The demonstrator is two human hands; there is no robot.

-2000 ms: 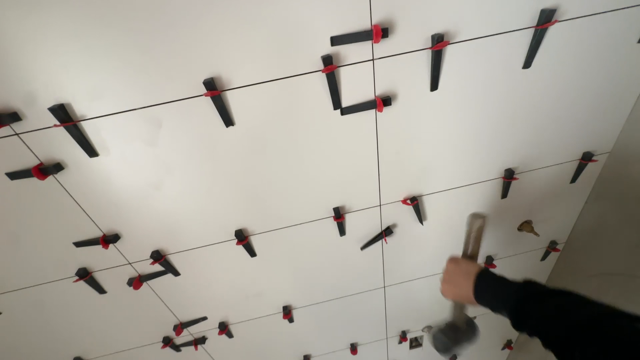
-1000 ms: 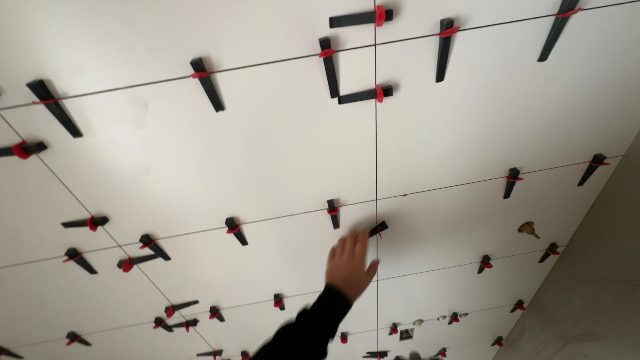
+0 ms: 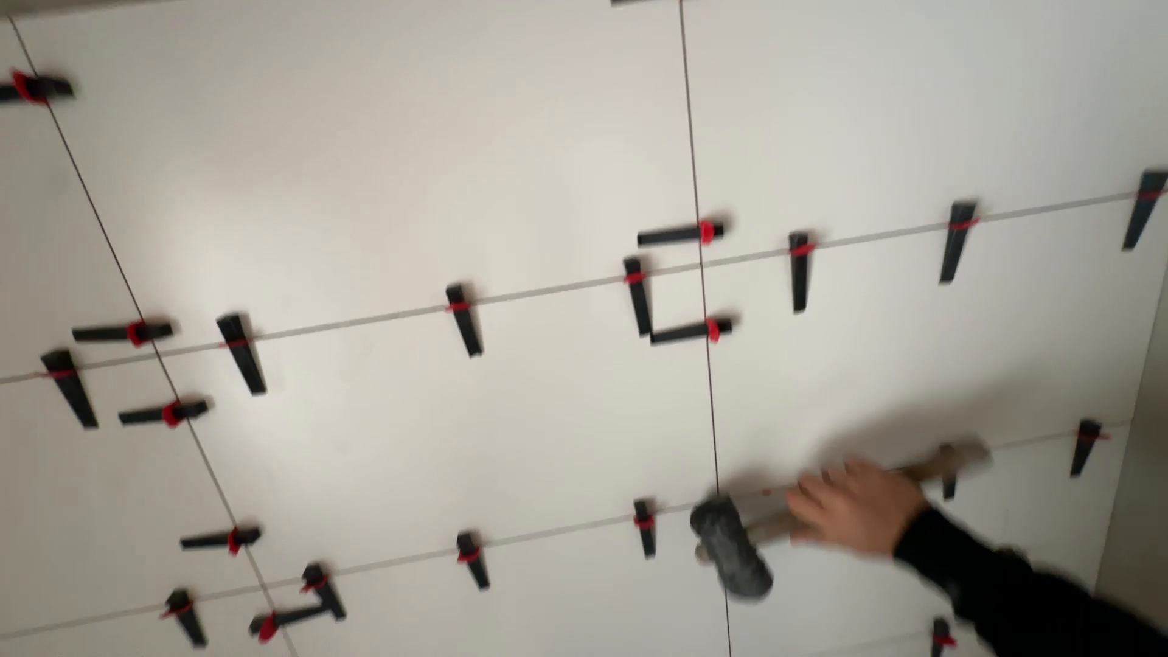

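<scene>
My right hand [image 3: 858,506] is closed around the wooden handle of a black rubber mallet [image 3: 735,552], reaching in from the lower right. The mallet's head is over the vertical joint, just below the lower horizontal joint. Behind the handle's end, a black levelling wedge [image 3: 950,479] is partly hidden. A small red clip remnant [image 3: 766,492] shows in the joint between the mallet head and my fingers. To the left, another wedge [image 3: 644,529] sits in its red clip [image 3: 644,521]. My left hand is out of view. The mallet and hand are somewhat blurred.
Large white tiles [image 3: 438,182] have several black wedges in red clips along their joints. Three wedges, one of them the upper crosswise wedge [image 3: 671,234], surround the upper joint crossing. A grey adjoining surface [image 3: 1131,520] stands at the right edge.
The wedge right of the lower crossing, present two seconds ago, is gone from its clip's place. My left hand, at that crossing one second ago, has left view; the mallet is back. The view has shifted.
</scene>
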